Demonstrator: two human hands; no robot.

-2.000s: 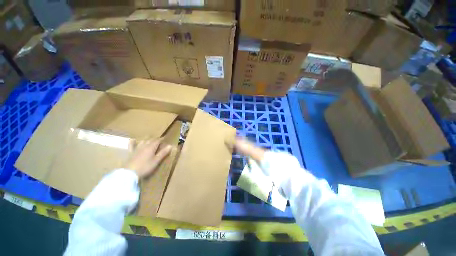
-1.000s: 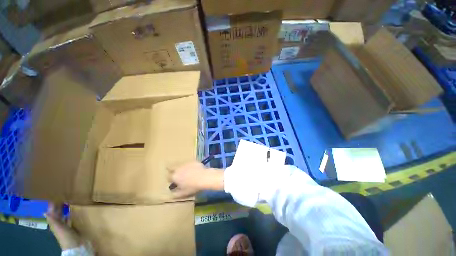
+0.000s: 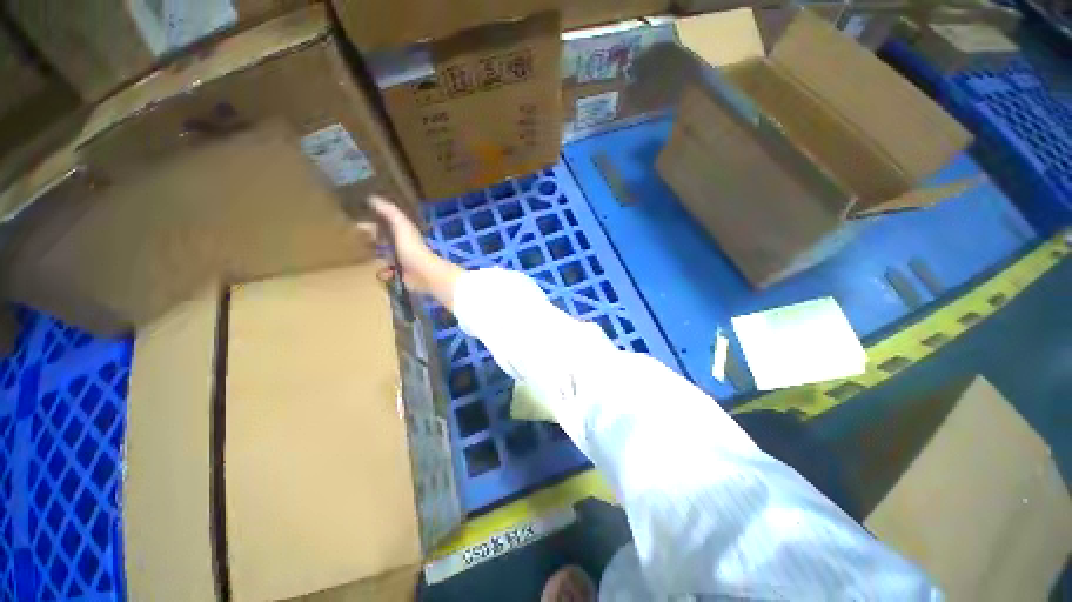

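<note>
A brown carton [image 3: 317,435] lies in front of me. Its two long top flaps are folded in, with a narrow dark gap between them. A far flap [image 3: 223,223] stands raised and is blurred. My right hand [image 3: 406,249] is at the carton's far right corner, beside the raised flap. A slim dark pen [image 3: 396,273] shows at its fingers, partly hidden. My left hand is not in view. A pale yellow sheet [image 3: 533,402] is partly hidden behind my right sleeve.
Blue lattice pallets [image 3: 500,241] lie under and beside the carton. An open carton [image 3: 758,188] and a pale sheet [image 3: 802,343] lie on a solid blue pallet [image 3: 647,265]. Closed cartons [image 3: 476,118] stand behind. Yellow-black tape [image 3: 940,335] edges the floor. A cardboard piece [image 3: 976,494] is at lower right.
The carton's long top flaps have folded in over the opening. My right hand has moved to the far right corner. My left hand has left the picture. The view has shifted.
</note>
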